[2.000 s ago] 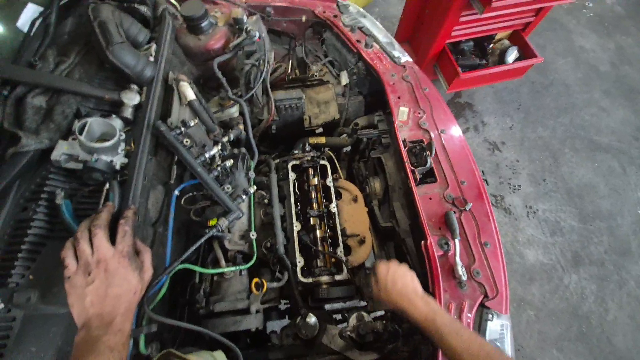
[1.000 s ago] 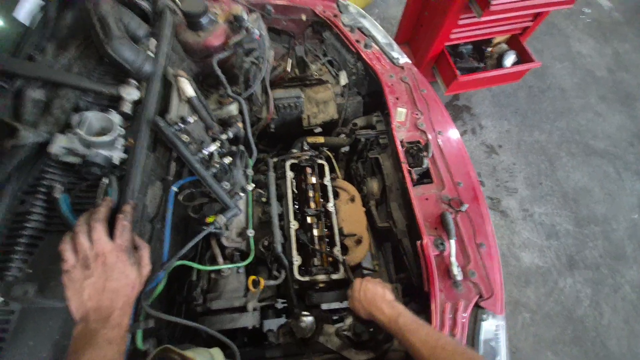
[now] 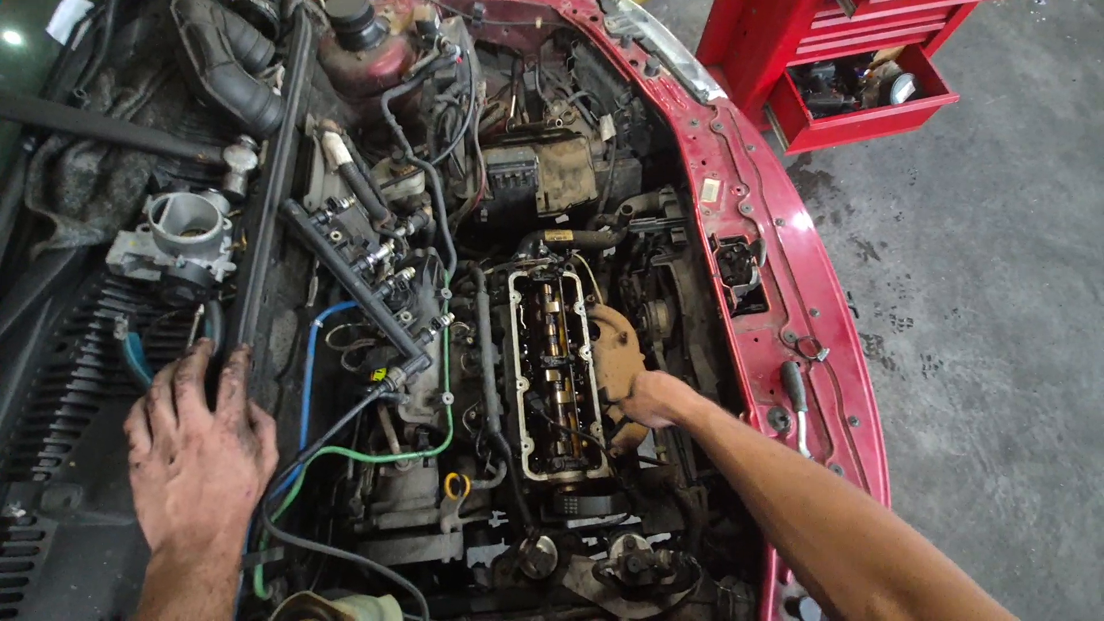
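Grimy with oil, my left hand (image 3: 203, 440) rests on the cowl edge at the left, fingers a little apart, just below a metal throttle body (image 3: 185, 228). My right hand (image 3: 651, 398) is over the rusty exhaust heat shield (image 3: 614, 345), its fingers curled; whether they grip something is hidden. Beside that hand lies the uncovered cylinder head (image 3: 516, 371), showing its camshaft (image 3: 554, 343) lobes wet with oil. A thin dark cable or rod crosses the lower part of the opening. The black fuel rail (image 3: 345, 276) lies slantwise to the left.
A ratchet (image 3: 795, 397) and a hose clamp (image 3: 812, 348) lie on the red front panel (image 3: 776, 250). Blue (image 3: 312, 362) and green (image 3: 449, 371) lines run across the bay. A red tool cabinet (image 3: 742, 60) with an open drawer (image 3: 871, 125) stands at the upper right.
My right hand has moved from the lower end of the cylinder head up onto the heat shield. My left hand has stayed on the cowl edge.
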